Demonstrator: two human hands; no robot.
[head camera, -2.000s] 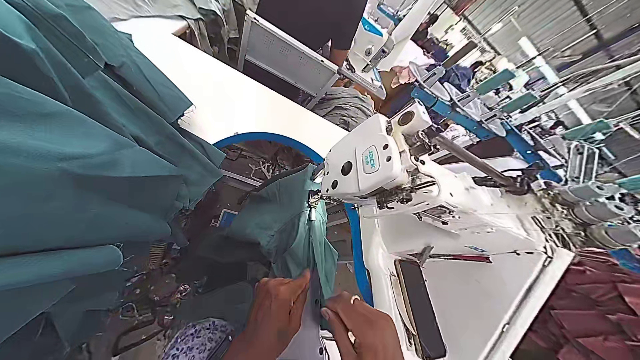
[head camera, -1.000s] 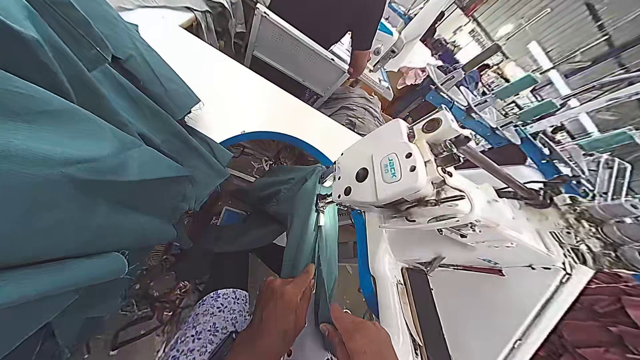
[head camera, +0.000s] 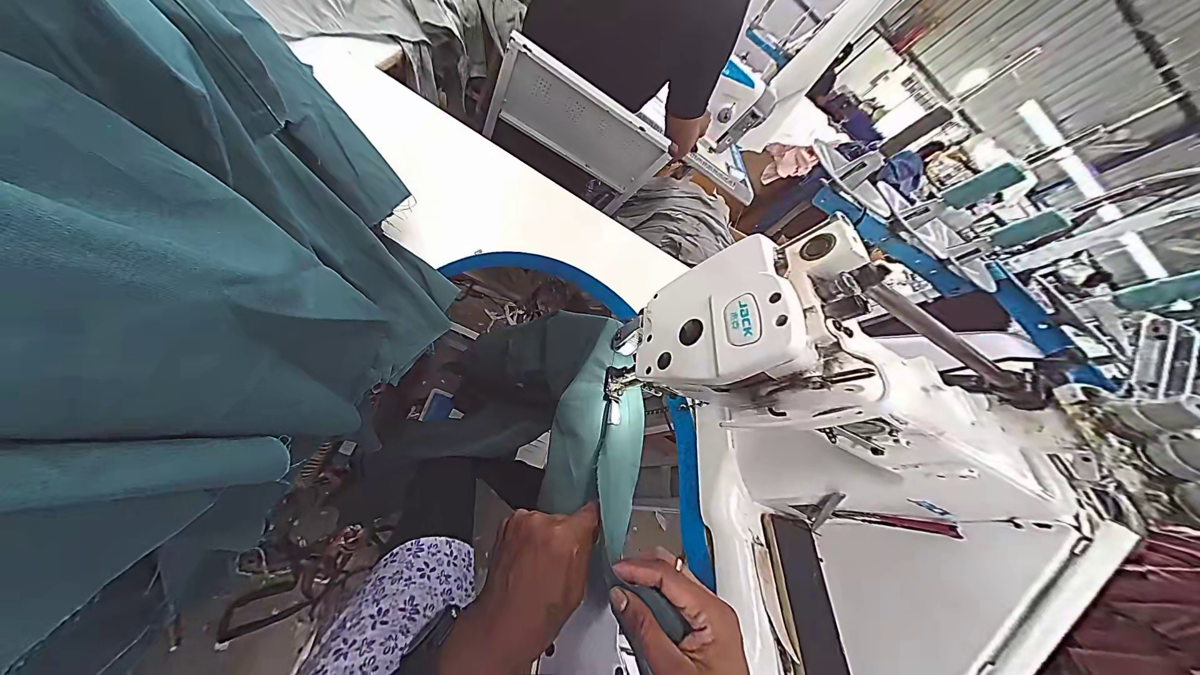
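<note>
A white Jack sewing machine head (head camera: 722, 319) stands right of centre, its presser foot (head camera: 614, 398) down on a strip of teal fabric (head camera: 577, 431). From the foot the strip runs down toward me, with a folded edge along it. My left hand (head camera: 544, 572) grips the strip's left side below the foot, fingers curled. Beside it, my right hand (head camera: 680, 614) pinches the folded edge between thumb and fingers, and some of the cloth is bunched in the palm. A ring is on one finger of that hand.
A large pile of teal fabric (head camera: 169, 281) hangs at the left over a white table (head camera: 469, 178). A blue-rimmed cut-out (head camera: 689, 487) curves around the machine. Maroon fabric (head camera: 1134, 609) lies at the lower right. A co-worker's arm (head camera: 689, 122) is at another machine behind.
My right hand has turned, and its thumb and curled fingers now show around bunched cloth. The left hand remains on the strip below the presser foot.
</note>
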